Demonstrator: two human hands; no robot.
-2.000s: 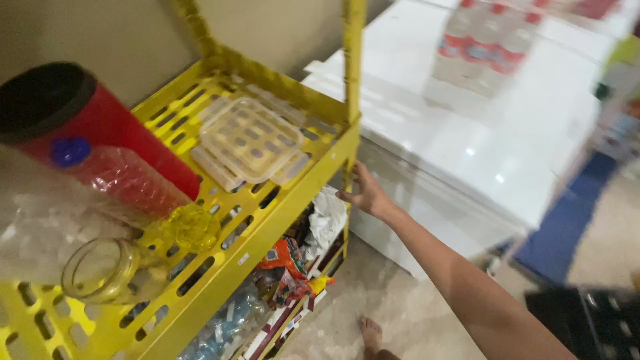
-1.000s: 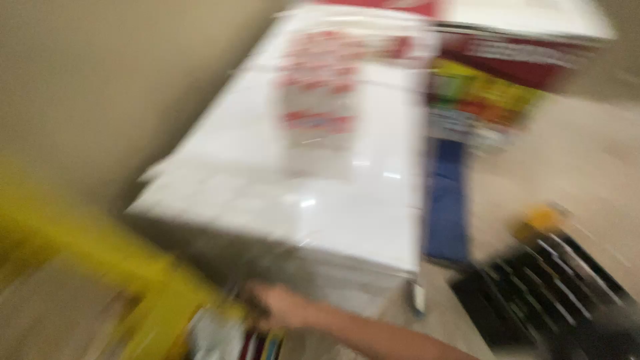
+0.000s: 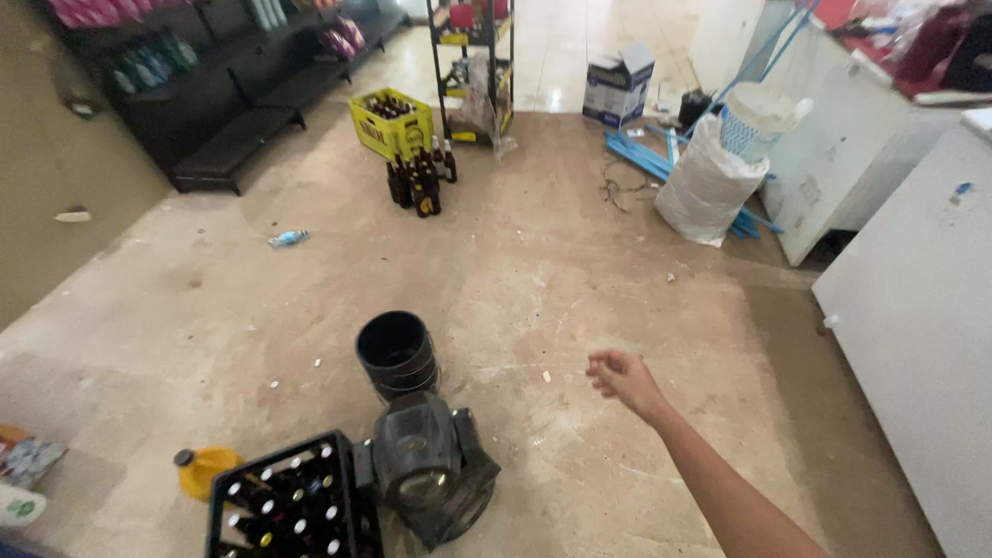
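My right hand (image 3: 622, 381) reaches in from the lower right, held above the bare floor with fingers slightly curled and nothing in them. To its left stand a black bucket (image 3: 397, 360) and, touching or close to it, a dark machine (image 3: 422, 465) with a rounded top. Beside that machine is a black crate (image 3: 280, 457) of capped dark bottles (image 3: 300, 527). A yellow jug (image 3: 203, 471) with a dark cap is left of the crate. My left hand is out of view.
Farther off are a yellow crate (image 3: 399, 133) of bottles, loose dark bottles (image 3: 418, 182), a wheeled-looking black rack (image 3: 474, 46), a cardboard box (image 3: 618, 89), a white sack (image 3: 709, 186) and blue strips (image 3: 639, 155). A plastic bottle (image 3: 288, 239) lies on the floor. A white cabinet (image 3: 914, 310) borders the right.
The view has swung far round to another part of the room. My right hand, earlier at the yellow shelf's edge, is now off it and over the floor.
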